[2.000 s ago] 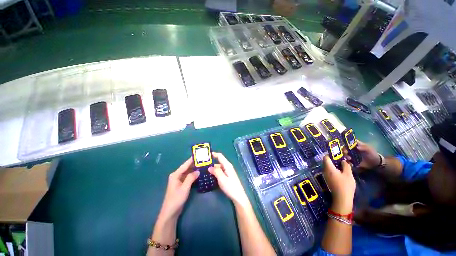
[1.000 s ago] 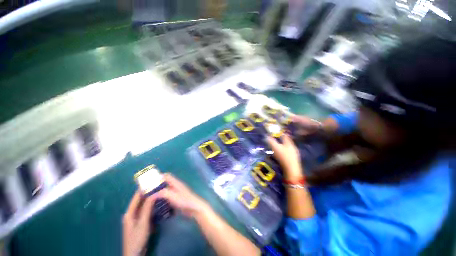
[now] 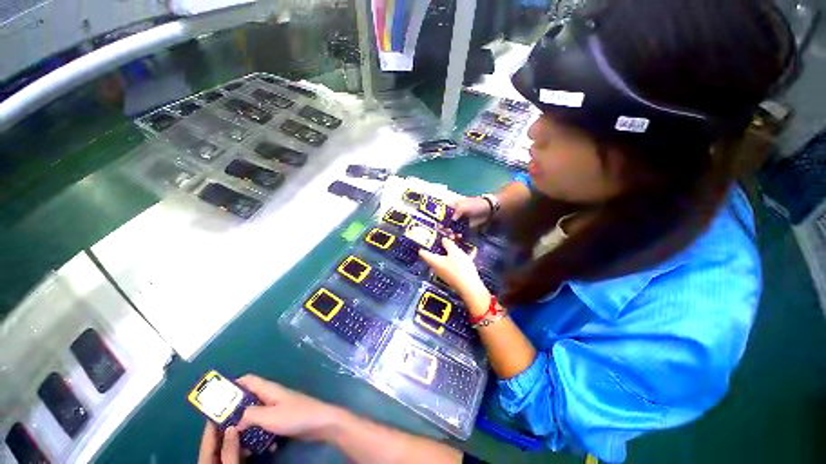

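Observation:
A keypad phone (image 3: 217, 396) with a yellow frame and a lit white screen is held low, left of the middle of the head view. My left hand (image 3: 220, 448) holds it from below and is mostly cut off by the bottom edge. My right hand (image 3: 288, 410) holds its right side, with fingers over the keypad. Right of my hands, a clear tray (image 3: 303, 343) holds yellow-framed phones (image 3: 349, 319) in rows.
A co-worker (image 3: 634, 335) in blue with a dark cap sits at the right, holding two phones over the tray. Black phones (image 3: 97, 360) lie in a left tray on white boards. A far tray (image 3: 181, 149) holds dark phones. Two loose phones (image 3: 350, 190) lie near it.
The view has swung right, so the co-worker now shows large and the trays sit further left. My hands and the lit phone appear lower left, with the phone tilted. Both hands still hold it.

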